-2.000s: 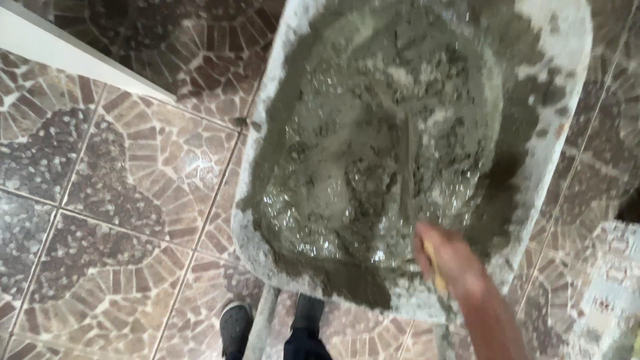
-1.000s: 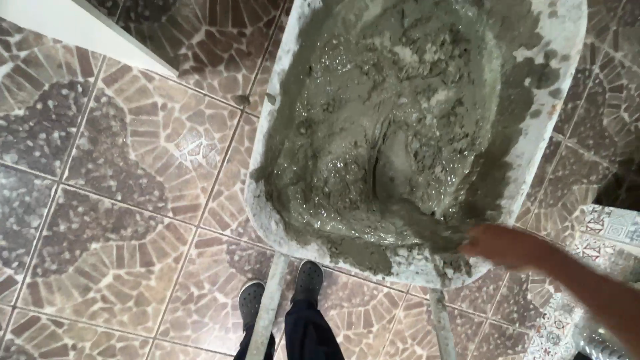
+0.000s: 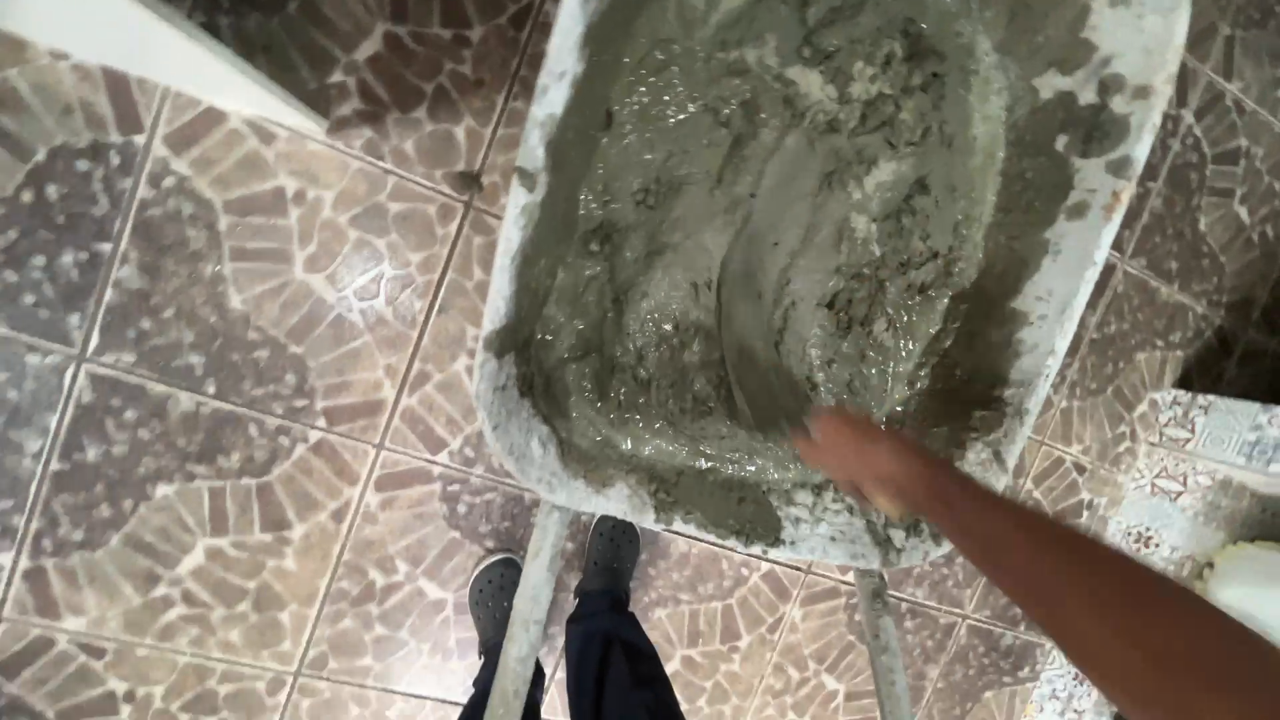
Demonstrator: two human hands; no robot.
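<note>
My right hand (image 3: 860,455) is closed around the handle of a trowel (image 3: 765,385), whose mortar-coated blade lies in wet grey mortar (image 3: 680,230). Most of the handle is hidden by my fingers, and the hand is blurred. The mortar fills the tray of a wheelbarrow (image 3: 515,440), with a smooth curved furrow running up from the blade. Splashes and a drying film coat the tray's right wall. My left hand is out of the frame.
Two wheelbarrow handles (image 3: 535,610) extend toward me, with my feet in dark clogs (image 3: 610,550) near the left one. Patterned tiles (image 3: 200,330) cover the floor. A white panel (image 3: 170,50) stands at upper left; decorated tile pieces (image 3: 1170,480) lie at right.
My right hand has swung the trowel through the mortar near the tray's near end, and a smooth furrow now shows there. The forearm comes in from farther right than two seconds ago.
</note>
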